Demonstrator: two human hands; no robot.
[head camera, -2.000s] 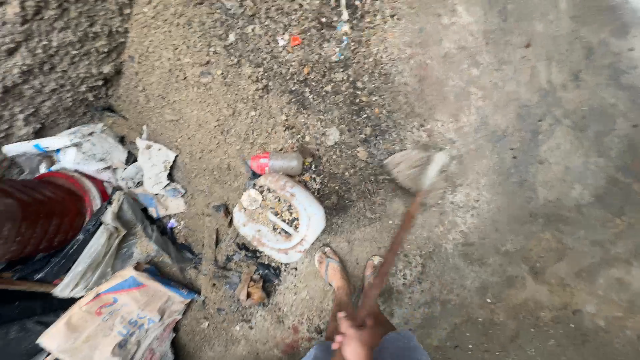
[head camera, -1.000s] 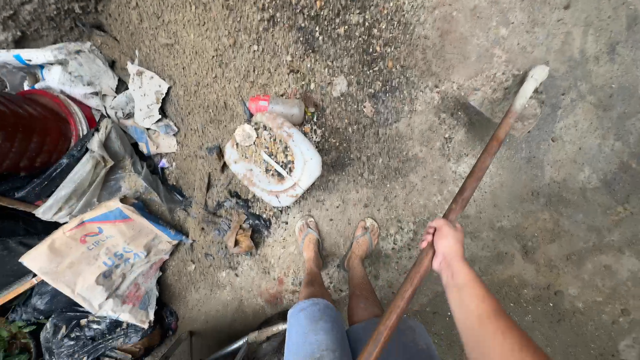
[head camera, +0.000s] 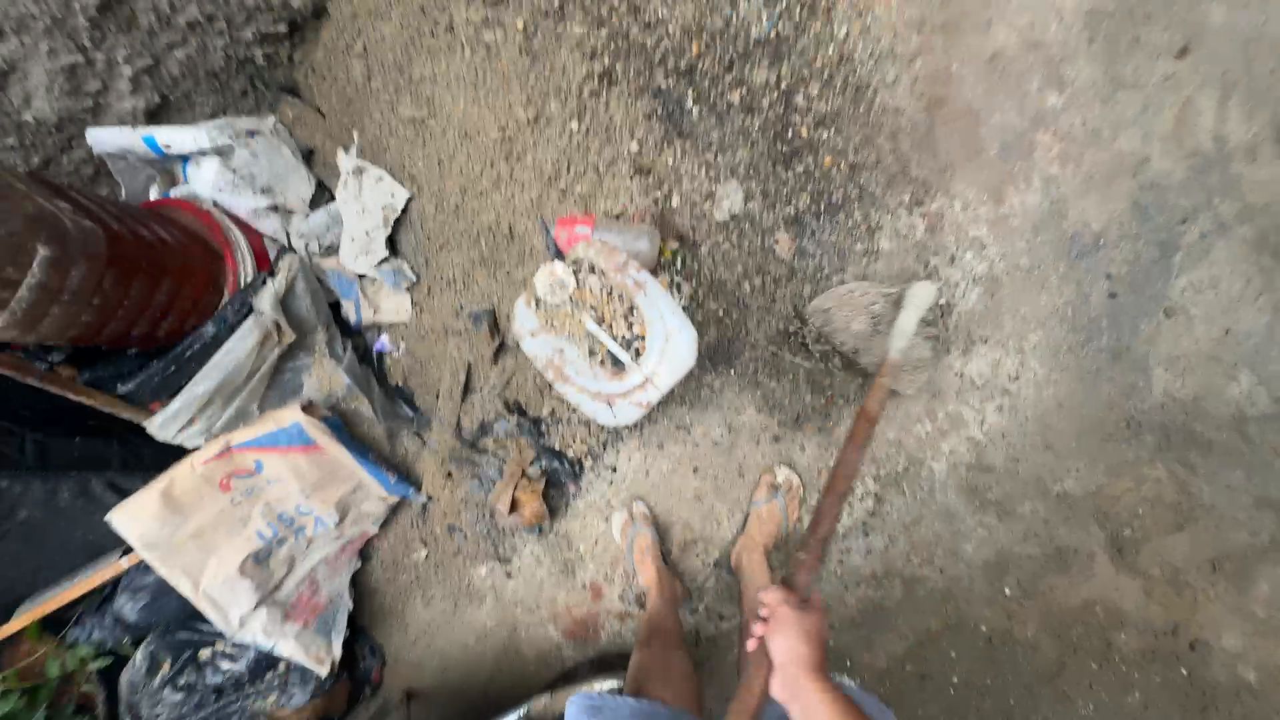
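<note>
My right hand is closed around the wooden handle of a long tool that looks like a hoe, in front of my right leg. The handle slants up and right to a pale, whitish end. A broad blade caked in grey-brown dirt lies on the ground at that end; blur hides its exact edges. My left hand is not in view. To the left of the tool is a dirty white plastic container piece with gravel in it, and a clear bottle with a red label touches its upper side.
My sandalled feet stand on dirty ground. At left are a dark red ribbed container, torn white sacking, a printed paper bag and black plastic bags. Gravel lies ahead; rough concrete extends right.
Compared with one second ago, my right hand is lower and farther left, nearer my legs. The tool's whitish end and blade have come back toward my feet and leftward.
</note>
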